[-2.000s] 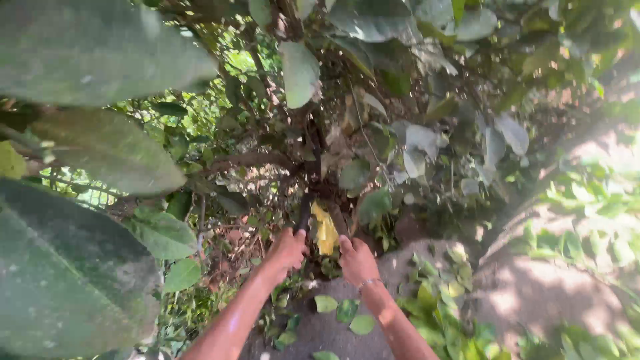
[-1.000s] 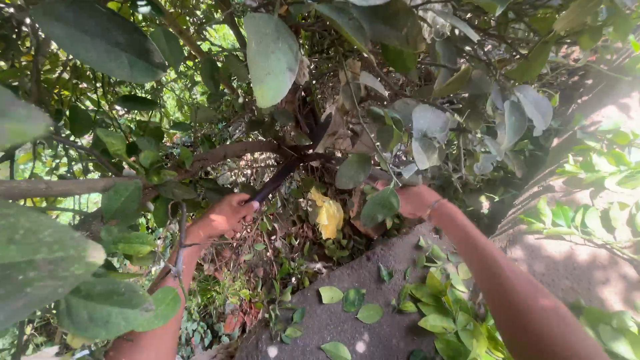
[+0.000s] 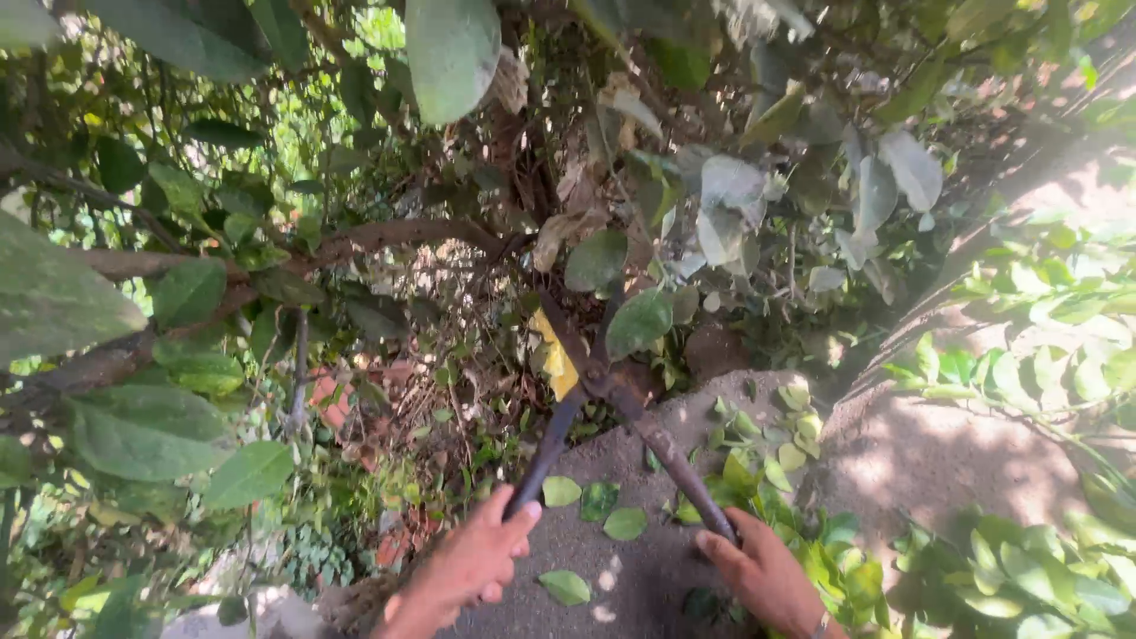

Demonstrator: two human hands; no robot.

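Dark metal hedge shears [image 3: 596,377] stand at the middle of the head view, with their two blades parted in a V that points up toward the shrub. My left hand [image 3: 470,555] is closed around the left handle, and my right hand [image 3: 759,568] grips the end of the right one. Behind the left blade shows a crumpled yellow thing [image 3: 555,359], perhaps a wrapper or a dead leaf. A brown branch [image 3: 417,232] runs across above the shears; a gap of leaves and twigs lies between it and the blade tips. A green leaf [image 3: 639,322] partly covers the right blade.
Large leaves [image 3: 453,53] hang close to the camera at top and left. A thick limb [image 3: 98,359] crosses the left side. Below the shears is a grey stone or concrete surface [image 3: 612,568] with fallen leaves. Cut leafy sprigs [image 3: 1021,355] lie on pale ground at right.
A second ago the shears were up at the branch and my hands were wide apart. Now the shears are lower, clear of the branch, and my hands are nearer each other.
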